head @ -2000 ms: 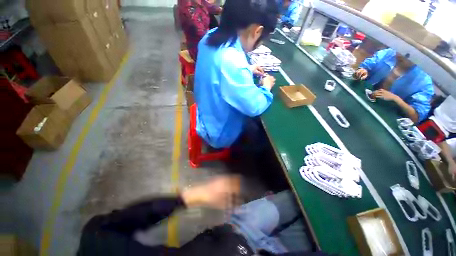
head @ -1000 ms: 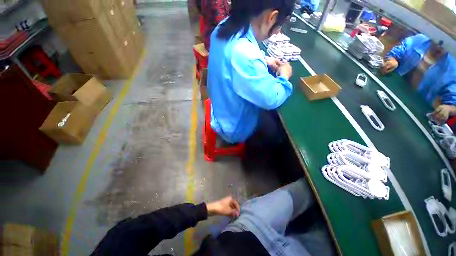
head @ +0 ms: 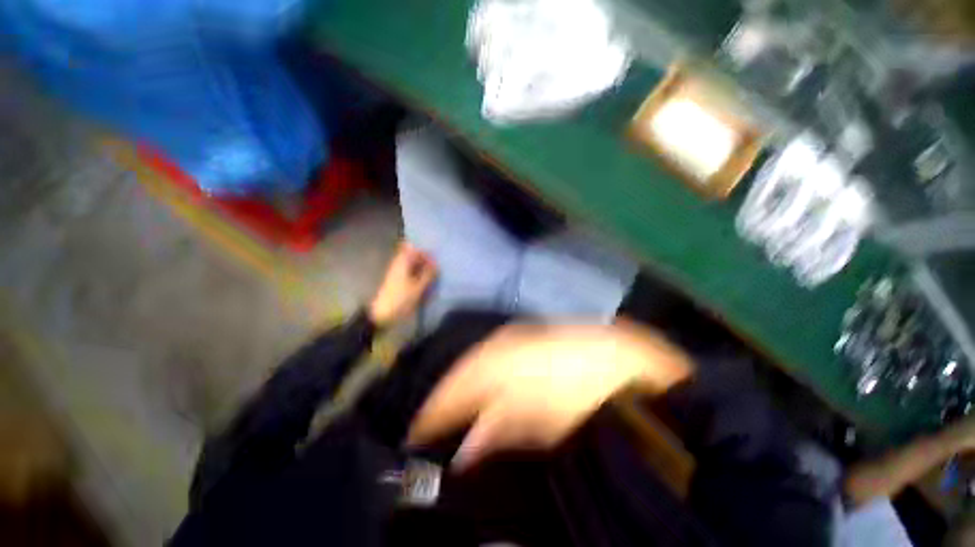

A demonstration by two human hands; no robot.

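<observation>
The view is strongly blurred. My left hand (head: 404,286) is small, beside my left thigh, its fingers curled; whether it holds anything cannot be told. My right hand (head: 545,379) is large and blurred, in front of my dark top, with fingers apart and nothing visible in it. Neither hand touches the bench. White looped frames lie in a stack (head: 545,59) on the green bench (head: 609,198) at the top, and in another stack (head: 807,208) at the right. A shallow brown carton (head: 650,107) with pale contents stands between them.
A heap of silver and black parts (head: 903,342) lies on the bench at the right. A neighbour's bare forearm (head: 909,459) shows at the lower right. A person in blue (head: 203,96) sits on a red stool (head: 294,219) at the upper left.
The view has swung right and down, so the stack and carton stand further left and higher. My right hand has come into view. The second stack, metal heap and neighbour's forearm now show.
</observation>
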